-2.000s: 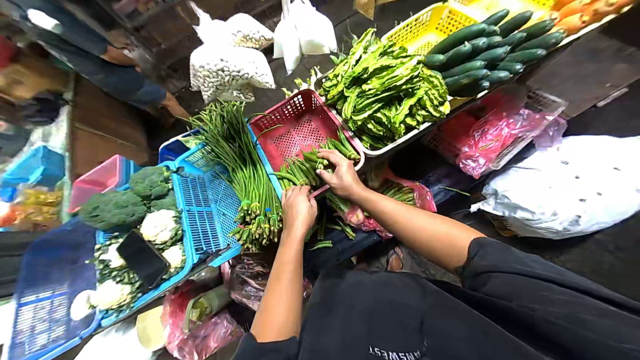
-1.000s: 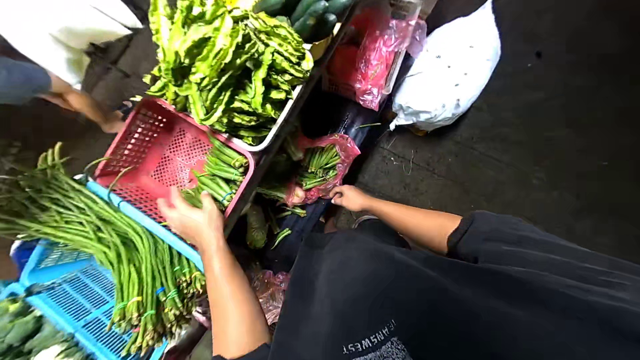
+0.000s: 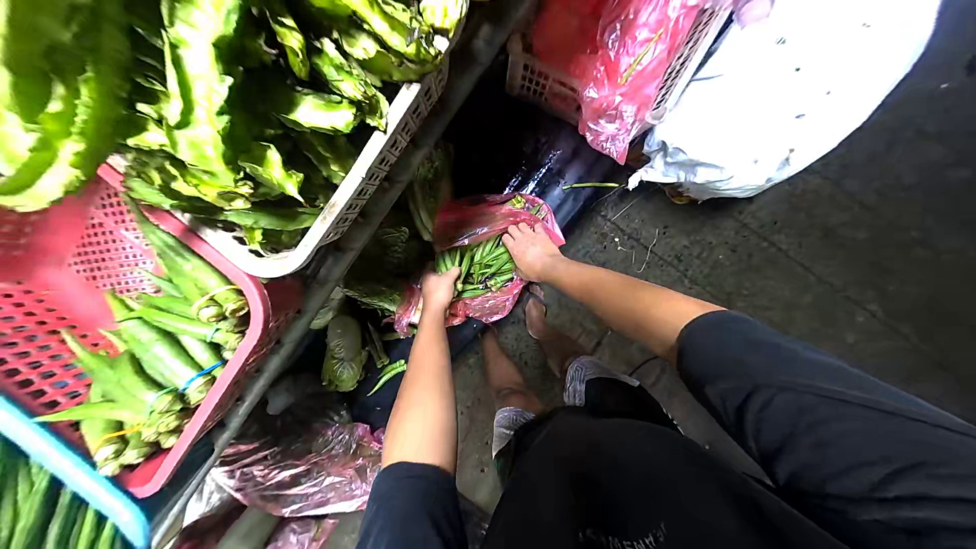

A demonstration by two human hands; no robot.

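A pink plastic bag [image 3: 496,305] full of green okra pods [image 3: 480,267] lies open low beside the stall, near my feet. At the bag's left side is my left hand [image 3: 440,288], its fingers curled at the edge of the pods; what it grips cannot be made out. My right hand [image 3: 531,250] rests over the bag's right side, fingers spread on the pods and plastic. Up on the stall, a red perforated basket [image 3: 259,305] holds okra in bundles tied with bands [image 3: 164,366].
A white crate [image 3: 290,263] of winged beans [image 3: 191,114] stands above the red basket. A blue basket rim [image 3: 76,465] borders long beans at lower left. A white sack [image 3: 801,91] and a crate with pink plastic [image 3: 625,69] are at upper right. A metal rail [image 3: 305,313] edges the stall.
My left hand has moved from the red basket down to the pink bag. My right hand has shifted from the bag's edge onto its contents. The view has swung and come closer.
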